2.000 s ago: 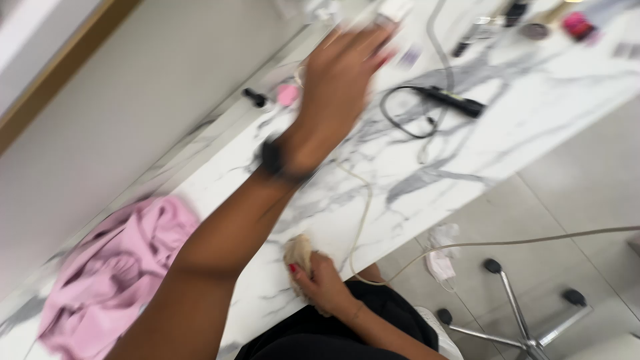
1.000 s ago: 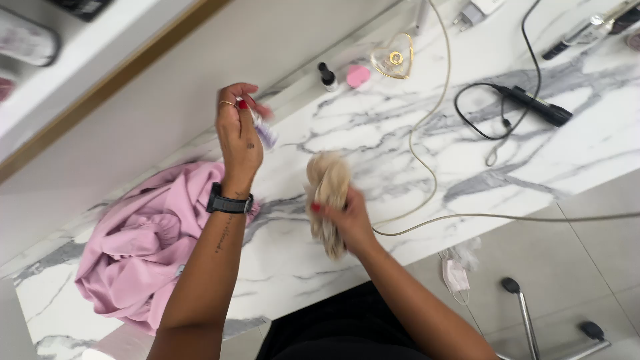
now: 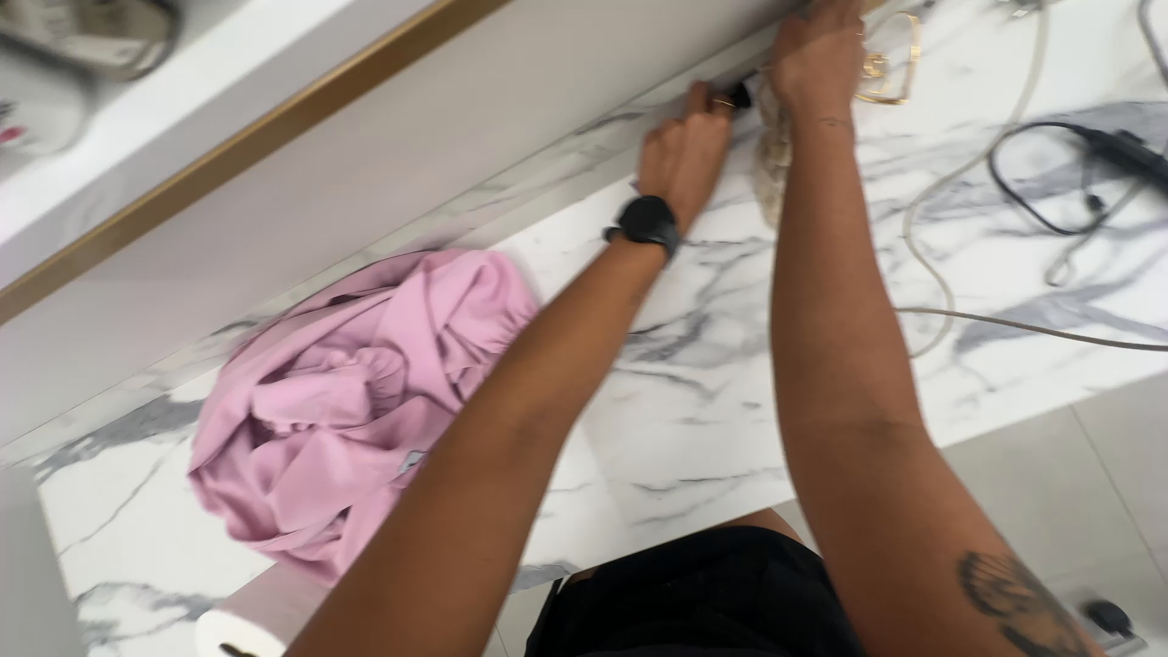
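My left hand (image 3: 689,151), with a black watch on the wrist, reaches to the back edge of the marble-patterned counter. Its fingers are at a small black-topped bottle (image 3: 739,95); whether they grip it cannot be told. Just right of it, my right hand (image 3: 821,59) is at the back of the counter, its fingers partly cut off by the frame's top. A beige cloth (image 3: 773,160) hangs or lies beneath that hand, partly hidden by the wrist. A gold-rimmed clear dish (image 3: 903,59) lies right of my right hand. Left of my left arm is a bunched pink garment (image 3: 365,401).
A white shelf with a gold edge (image 3: 228,155) overhangs the counter at upper left. A paper roll (image 3: 260,611) lies below the garment. A pale cable (image 3: 931,265) crosses the counter's right part, near a black corded device (image 3: 1122,151). Tiled floor shows at lower right.
My right hand has moved from mid-counter to the back edge, the beige cloth with it. My left hand, raised near the garment with a small item a second ago, is now at the black-topped bottle.
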